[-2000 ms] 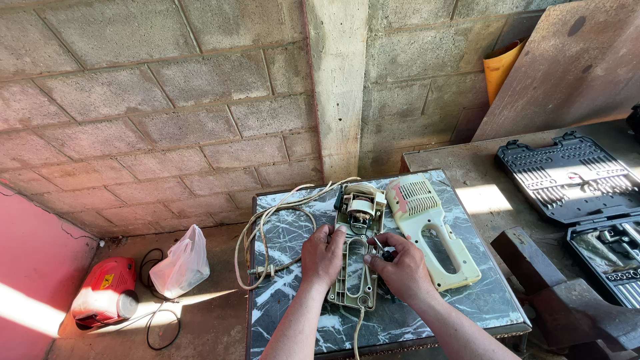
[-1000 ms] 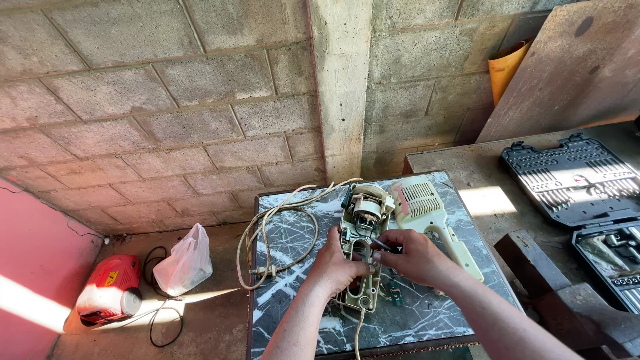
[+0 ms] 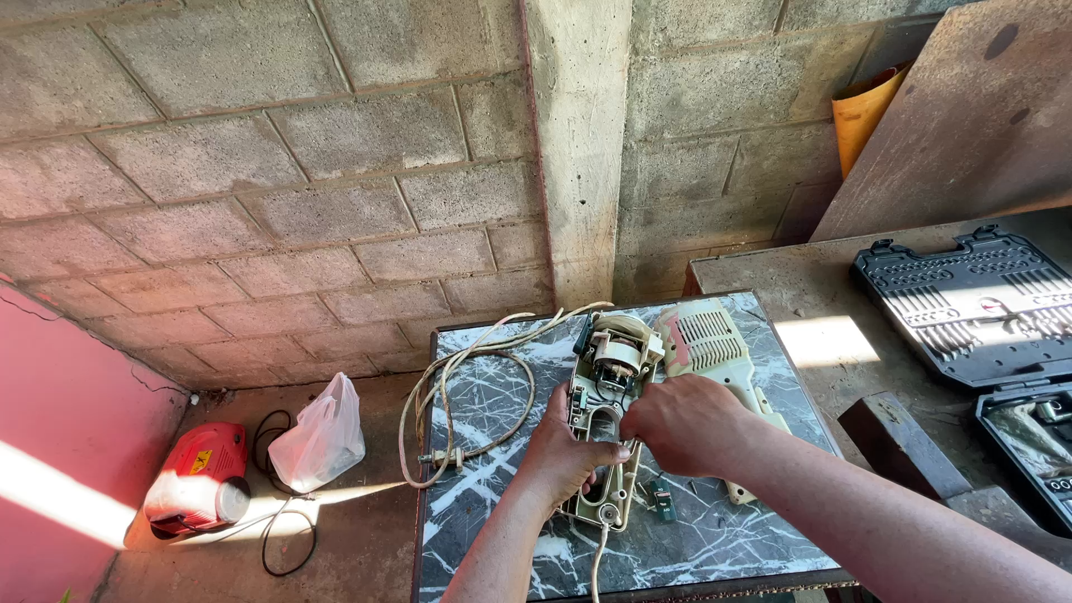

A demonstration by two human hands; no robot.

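Observation:
An opened cream plastic power tool housing (image 3: 605,494) with its motor (image 3: 620,353) exposed stands on the marble-patterned table (image 3: 536,557). My left hand (image 3: 563,459) grips its handle section from the left, thumb across the front. My right hand (image 3: 682,423) is curled at the housing's right side, just below the motor; its fingertips and anything between them are hidden. Behind my right wrist lies the detached vented cover (image 3: 706,342). A small green part (image 3: 662,501) lies right of the housing. The pale power cord (image 3: 450,394) is coiled at the left.
On the bench at right are an open black socket set case (image 3: 976,310) and a heavy steel piece (image 3: 904,448). A metal sheet (image 3: 963,117) leans on the block wall. On the floor at left are a red machine (image 3: 199,477) and a white plastic bag (image 3: 320,435).
The housing is tilted differently from two seconds ago. My right hand now sits closer against it, and the dark tool that showed in it one second ago is out of sight.

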